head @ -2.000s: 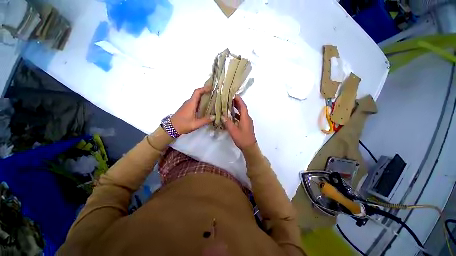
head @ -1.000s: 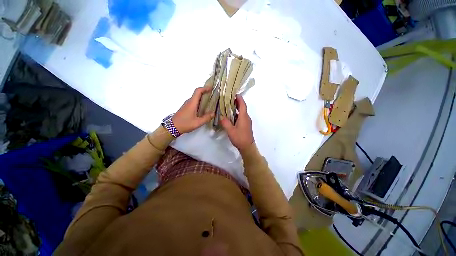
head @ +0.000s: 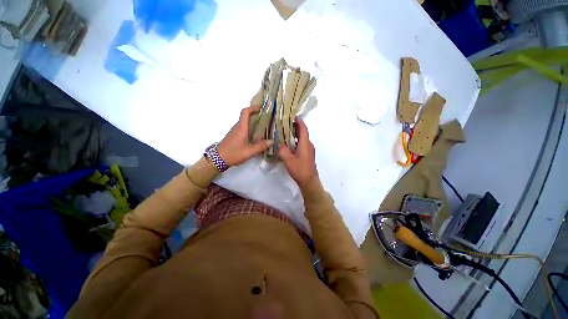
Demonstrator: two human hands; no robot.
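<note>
A thick bundle of khaki cut pieces [head: 283, 103] with pale layers stands fanned like pages near the table's front edge. My left hand [head: 240, 142] grips its left side, with the thumb across the near end. My right hand [head: 301, 154] grips its right side, with the thumb at the near end. The fingers on the outer sides are partly hidden. A white sheet [head: 265, 184] lies under the near end, over the table edge.
The iron [head: 408, 240] lies at right on a khaki offcut [head: 420, 177]. Two tan templates [head: 428, 124] and orange-handled scissors [head: 405, 149] are above it. Blue scraps [head: 171, 15] lie upper left; other cut stacks [head: 65, 28] are at the far left.
Both hands stay on the bundle. Its layers are spread slightly differently, with a wider dark gap near the middle. The view has shifted slightly.
</note>
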